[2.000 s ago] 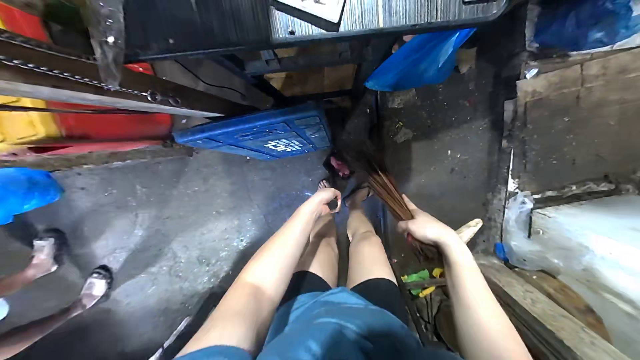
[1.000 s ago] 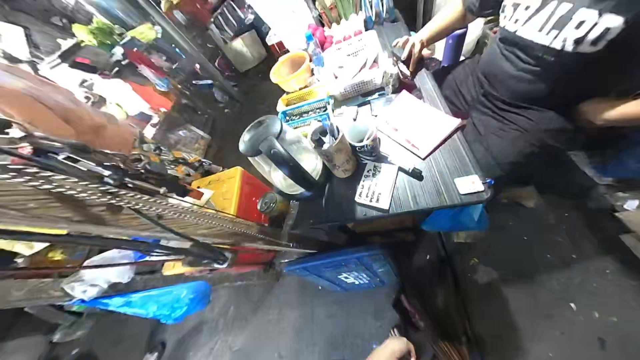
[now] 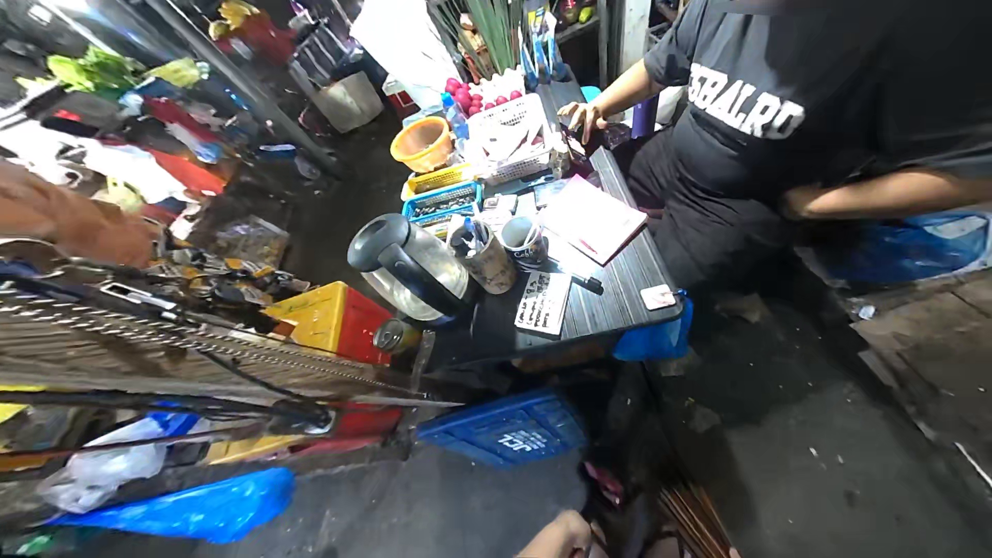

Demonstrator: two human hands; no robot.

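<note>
At the bottom edge, my left hand point(image 3: 566, 533) shows only in part, near the blue plastic crate lid point(image 3: 504, 430); its fingers are too hidden to read. A bundle of thin brown sticks, like a stick broom point(image 3: 692, 515), rises from the bottom edge to the right of it. Just a sliver of my right hand point(image 3: 733, 552) shows against the sticks, the rest cut off by the frame. Beyond them is a dark table point(image 3: 612, 310) with an electric kettle point(image 3: 411, 267), a pen-filled mug point(image 3: 492, 267), a second mug point(image 3: 525, 242), a written card point(image 3: 542, 302) and a marker point(image 3: 587, 283).
A person in a dark shirt point(image 3: 728, 116) sits right of the table, one hand on its far part. Baskets point(image 3: 442, 203), an orange bowl point(image 3: 422, 145) and a paper pad point(image 3: 593, 221) lie there. Left are a yellow-red crate point(image 3: 329, 318), chains point(image 3: 194, 337) and a blue bag point(image 3: 225, 504).
The view has tilted up strongly from the floor to the table and the seated person. My hands, fully seen two seconds ago with the sticks in my right, are now mostly out of frame.
</note>
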